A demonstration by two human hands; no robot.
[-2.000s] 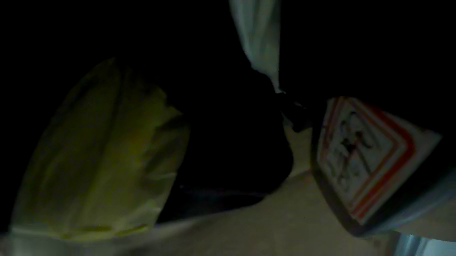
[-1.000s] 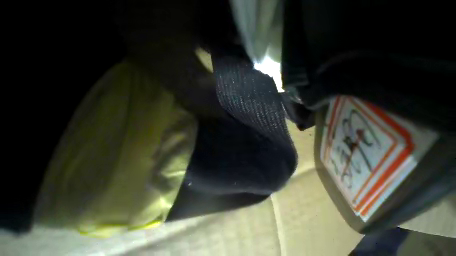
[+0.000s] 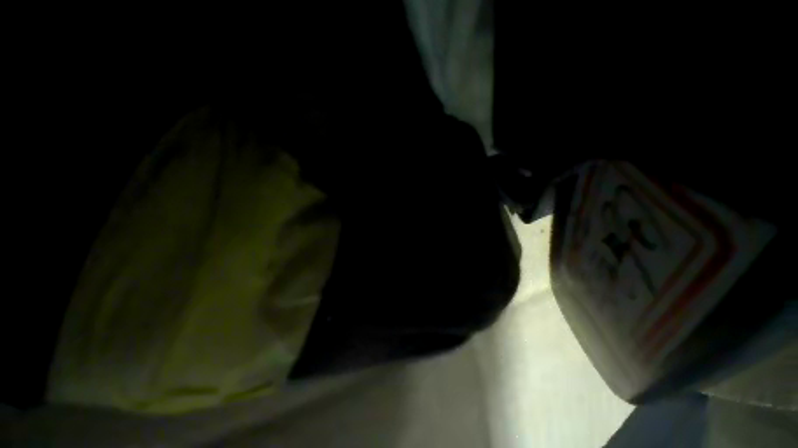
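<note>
The view is very dark. A dull yellow creased cloth or garment [image 3: 188,289] fills the lower left. A black rounded shape [image 3: 420,254], perhaps a bag or pouch, lies beside it in the middle. At the right is a dark rounded object with a white label [image 3: 626,254]; the label has a double red outline and black handwriting. I see neither my left hand nor my right hand clearly; if either is in the dark areas, I cannot make it out.
A pale creased surface [image 3: 547,359], perhaps cardboard, shows below and between these things, brightly lit right of the middle. A pale greenish cloth strip [image 3: 464,66] hangs at the top centre. A blue-grey patch [image 3: 669,424] shows at the bottom right.
The light on the yellow cloth, black shape and label has dimmed since one second ago. The black shape's woven texture no longer shows. The things have barely shifted.
</note>
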